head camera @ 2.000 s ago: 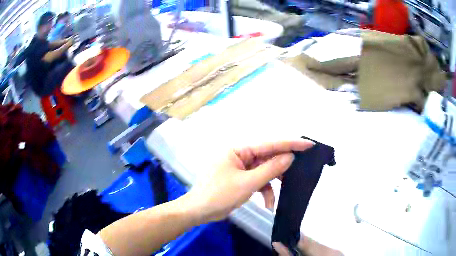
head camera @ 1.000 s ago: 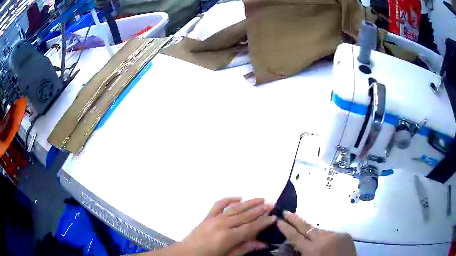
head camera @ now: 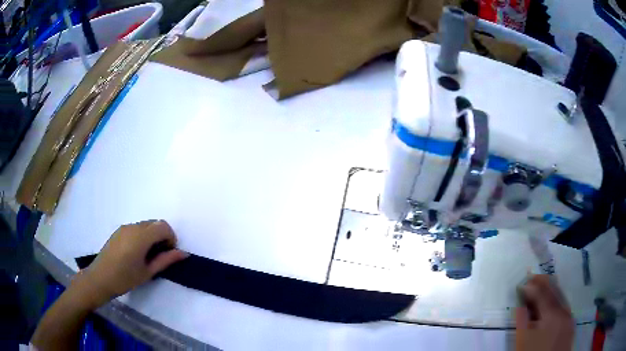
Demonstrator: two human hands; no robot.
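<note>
A long black band (head camera: pixel 274 293) lies flat on the white table along its front edge, its curved, pointed end at the right below the needle plate. My left hand (head camera: pixel 134 264) grips the band near its left end between thumb and curled fingers. My right hand (head camera: pixel 546 312) is at the lower right, away from the band; it is blurred, and whether its fingers hold anything cannot be told. The sewing machine (head camera: pixel 439 137) with its blue stripe stands right of centre, with the presser foot area (head camera: pixel 417 218) behind the band's right end.
Stacked brown strips (head camera: pixel 75 127) with glittering lines and a blue edge lie at the left. Brown garment parts (head camera: pixel 322 44) lie behind the machine. White bins (head camera: pixel 147 20) stand at the back. A small red-handled tool (head camera: pixel 601 325) is at the lower right edge.
The band, bunched under both hands before, now lies stretched out. My left hand has moved left along it. My right hand has moved off it to the right. The view has shifted right.
</note>
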